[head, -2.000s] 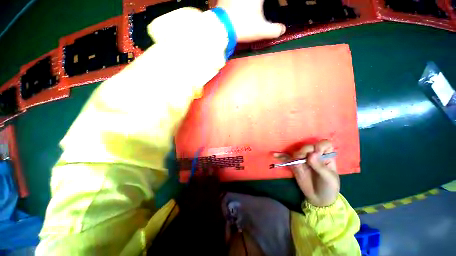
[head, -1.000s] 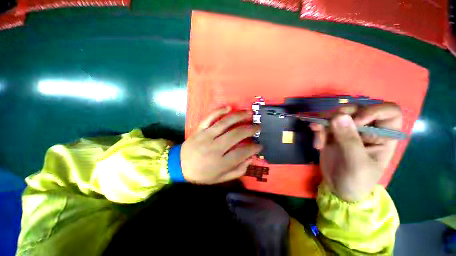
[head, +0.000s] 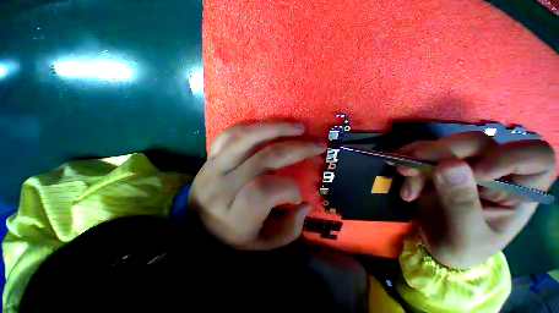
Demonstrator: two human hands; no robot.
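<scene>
A flat black circuit board (head: 358,165) lies on the red mat (head: 276,67), its short edge with small silver parts facing left and a gold square on its face. My right hand (head: 475,189) holds the thin grey tweezers (head: 423,164), their tip at the upper part of that left edge. Whether a small part is in the tip I cannot tell. My left hand (head: 254,183) is at the left of the board, fingers apart, one fingertip close to the edge near the tweezer tip. Small black parts (head: 323,228) lie in rows below the board's lower left corner.
The glossy green work surface (head: 98,116) shows at the left with bright light reflections. A bit of red material shows at the top right corner. Yellow sleeves cover both my forearms. A dark rounded shape hides the bottom left and middle.
A board, absent two seconds ago, lies on the mat. My left hand has come from the far row to its left edge. Since one second ago, the view is closer and the tweezers stay at that edge.
</scene>
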